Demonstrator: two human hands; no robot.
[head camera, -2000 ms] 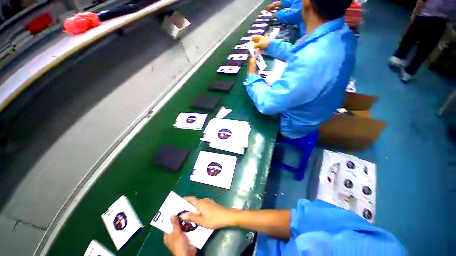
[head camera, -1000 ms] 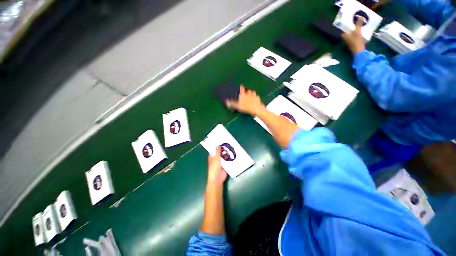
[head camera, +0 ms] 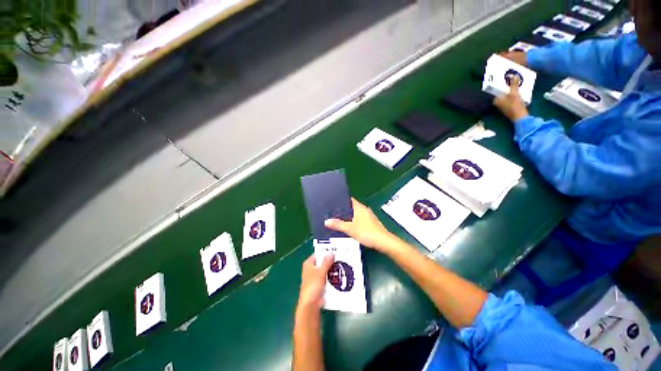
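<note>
My left hand [head camera: 314, 281] holds a white outer sleeve [head camera: 341, 279] with a dark round wristband picture, over the near bench edge. My right hand [head camera: 360, 224] holds a plain dark grey inner box [head camera: 326, 199] just beyond the sleeve. The box's near end meets the sleeve's far end; whether it is inside the opening cannot be told. A stack of flat sleeves [head camera: 475, 172] lies to the right, with a single flat sleeve [head camera: 425, 209] beside it.
Several white sleeved boxes [head camera: 219, 262] stand in a row at left on the green belt [head camera: 290, 250]. Another white box [head camera: 385, 148] and dark inner boxes [head camera: 424, 127] lie beyond. A neighbouring worker in blue [head camera: 580, 156] handles a white sleeve at right. White printed packs [head camera: 616, 333] are at lower right.
My right hand has picked the dark inner box off the belt and brought it to the sleeve. My left hand has turned the sleeve more upright. The view has shifted.
</note>
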